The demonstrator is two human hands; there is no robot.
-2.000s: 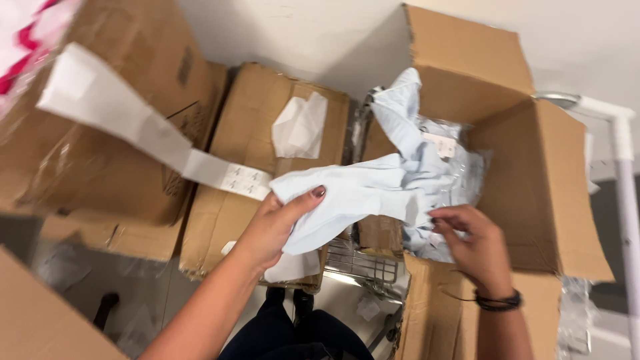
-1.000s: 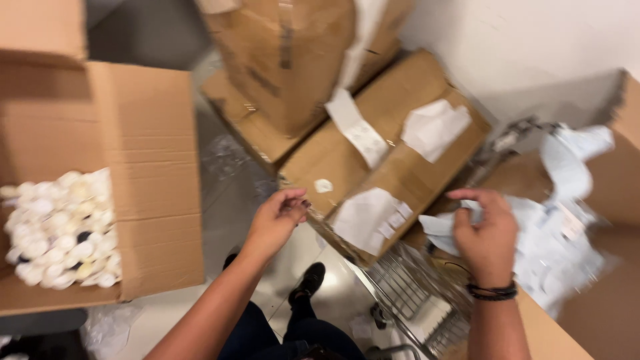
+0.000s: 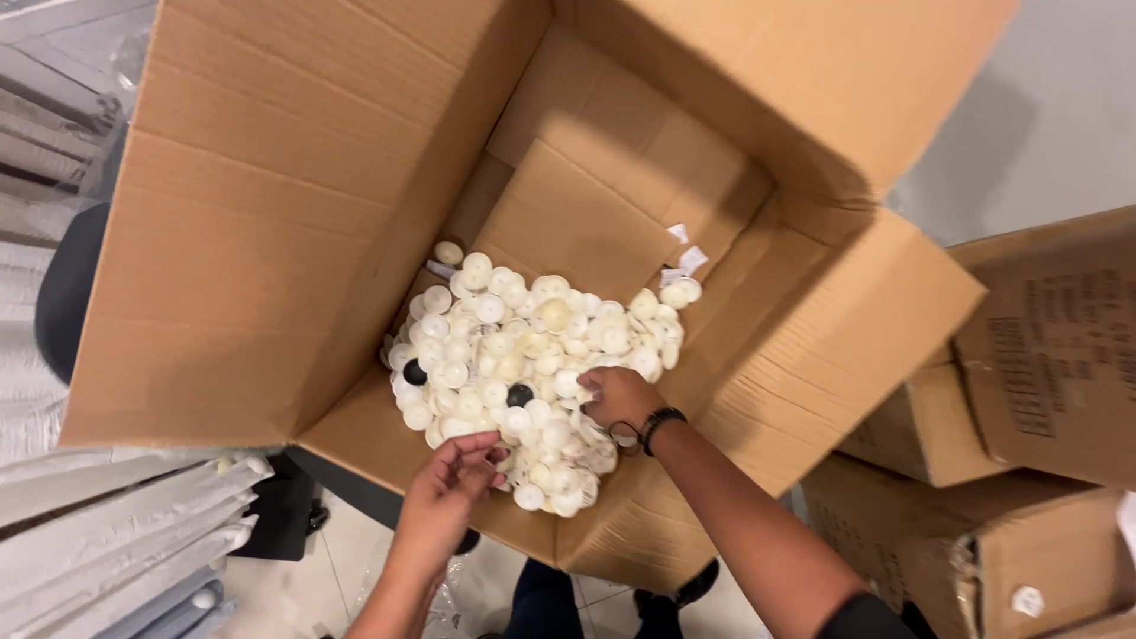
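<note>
Inside a large open cardboard box (image 3: 204, 231) lies a heap of round white and cream plastic security tags (image 3: 555, 315), with a few black ones (image 3: 520, 395) among them. My right hand (image 3: 619, 397) reaches into the heap, its fingertips at a white disc; whether it grips that disc I cannot tell. Over the near edge of the heap is my left hand (image 3: 461, 466), fingers curled, thumb near the index finger, and nothing plainly held. Small white paper labels (image 3: 692, 260) lie on the box floor beyond the tags.
Stacked closed cartons (image 3: 1056, 355) stand at the right. White garments (image 3: 133, 510) hang at the lower left, beside a black rounded object (image 3: 71, 293). Clear plastic wrap and my shoes (image 3: 698, 581) are on the tiled floor (image 3: 293, 577) below the box.
The view has swung left to the box of tags. Two seconds ago both hands were on a light blue garment; a second ago they were off it. Now they are at the tags.
</note>
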